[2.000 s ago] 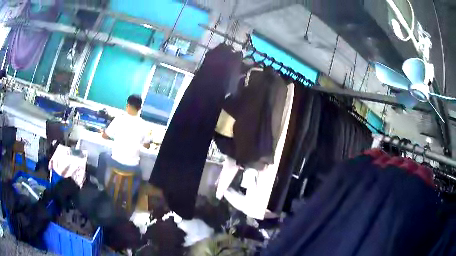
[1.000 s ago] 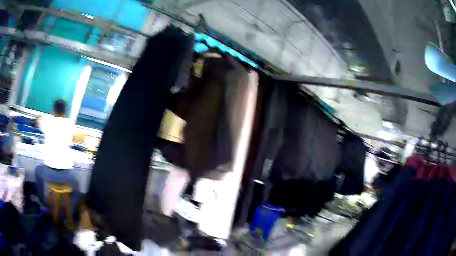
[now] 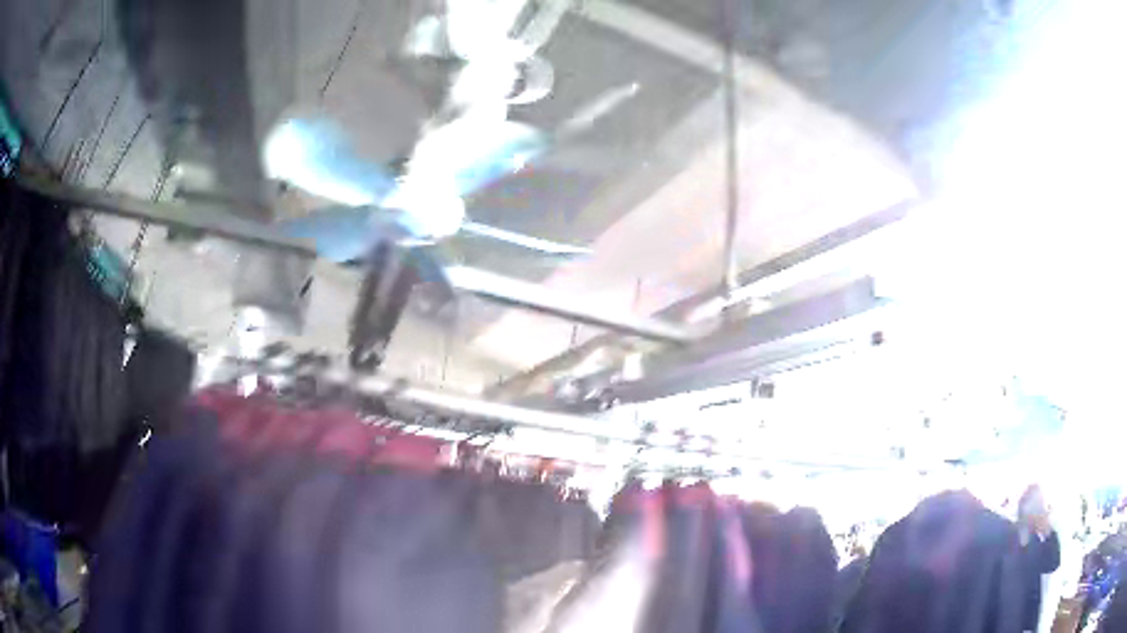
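No hand of mine is in view. The picture is blurred. Nearest in front of me, a row of dark navy coats (image 3: 321, 532) with red collars (image 3: 321, 435) hangs at the lower left. Their hangers sit on a long pale garment rail (image 3: 531, 414) that runs across to the right. More dark garments with red edges (image 3: 692, 544) hang at the lower middle. A separate dark coat (image 3: 933, 563) hangs at the lower right.
A blue ceiling fan (image 3: 402, 210) is above the rail. Other dark garments (image 3: 56, 359) hang at the far left, with a blue container (image 3: 31, 550) below. A person (image 3: 1038, 532) stands at the far right. Bright glare covers the upper right.
My view has swung right and upward. The red-collared coats have shifted from the right edge to the lower left. The window and the seated person have left the picture.
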